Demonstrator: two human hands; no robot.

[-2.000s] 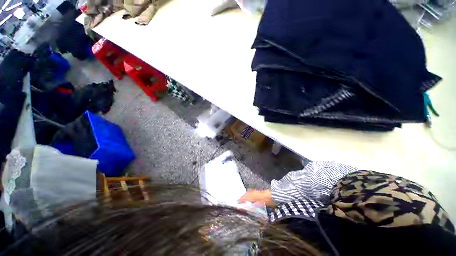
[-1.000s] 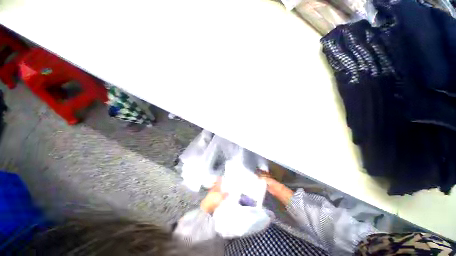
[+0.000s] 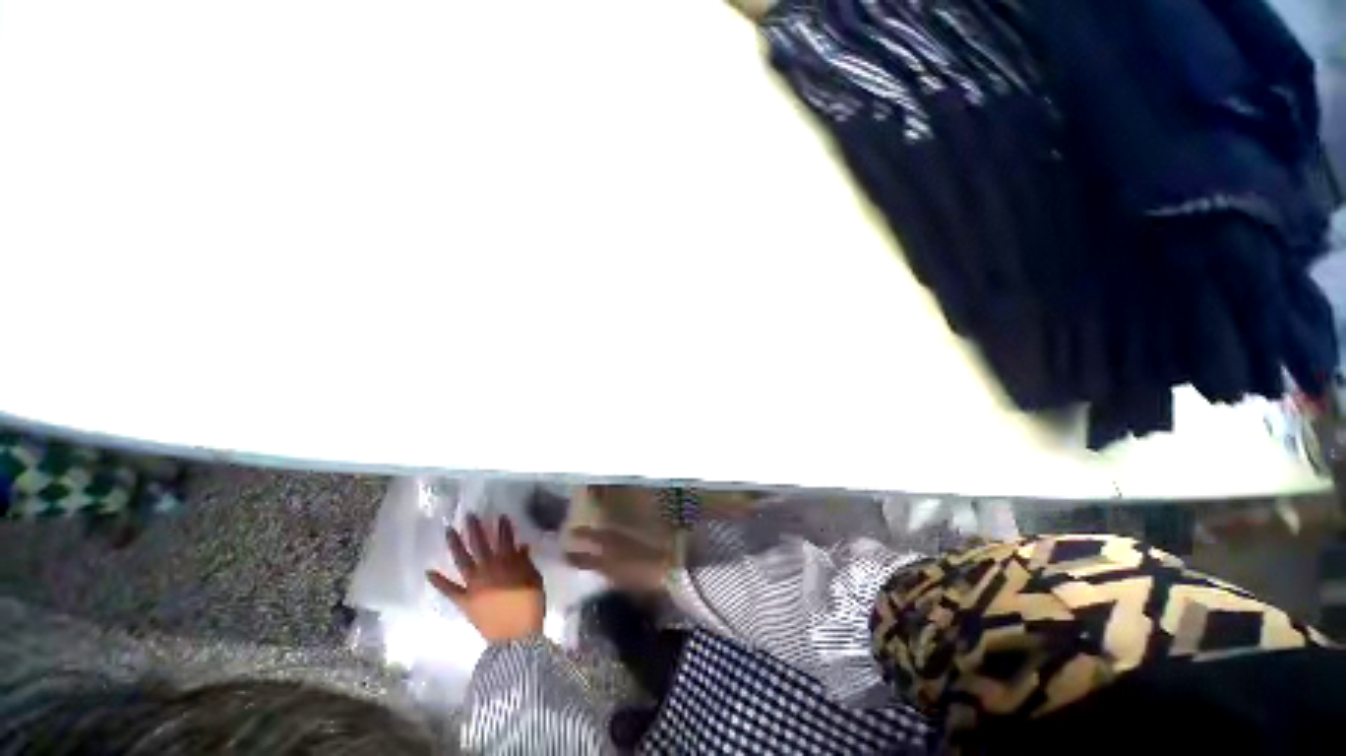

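Note:
A crumpled white plastic bag [image 3: 406,569] lies below table level, in front of me. My left hand [image 3: 495,581] is over the bag with its fingers spread and holds nothing. My right hand [image 3: 626,560] is to the right of it, under the table's front edge, blurred, in front of a brown carton [image 3: 627,511]. Its fingers point left toward the bag; whether it touches or grips anything is unclear.
The large white table [image 3: 443,251] spans the view above my hands, its front edge close over them. Dark garments [image 3: 1092,192] are piled at its right. A green-and-white checked thing [image 3: 74,480] is at the left below the table. Speckled floor [image 3: 266,561] shows.
The view has turned, and the table edge now runs nearly level. My hands have moved apart from the white bag bundle they were handling; my left hand has opened over the plastic.

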